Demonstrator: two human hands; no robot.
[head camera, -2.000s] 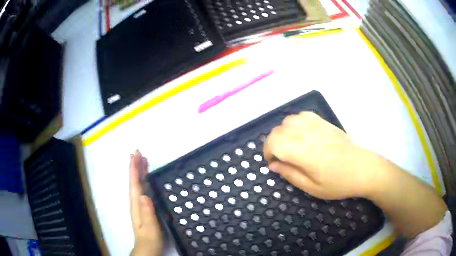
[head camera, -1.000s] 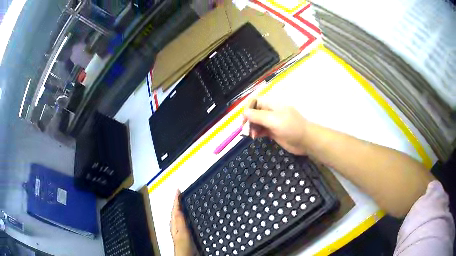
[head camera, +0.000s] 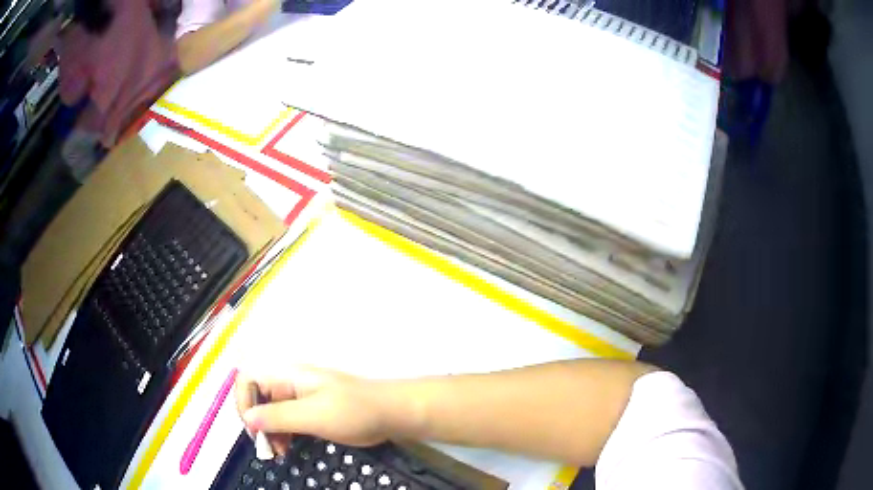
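Observation:
The black blister tray lies at the bottom edge of the picture, mostly cut off, with shiny round parts in its pockets. My right hand is over the tray's far edge, fingers pinched on a thin dark stick with a white tip. The tip points down at the tray; whether it touches a part I cannot tell. A pink pen lies just left of my hand on the white top. My left hand is out of the picture.
A thick layered stack with a spiral-bound notebook on it stands behind on the right. Black trays and cardboard sheets lie at left. Yellow tape borders the work area. Another person's arm shows at upper left.
The view has swung to the right, so the tray has slid to the bottom edge and my left hand has left the picture. The stack and notebook now show fully. My right hand still holds the stick.

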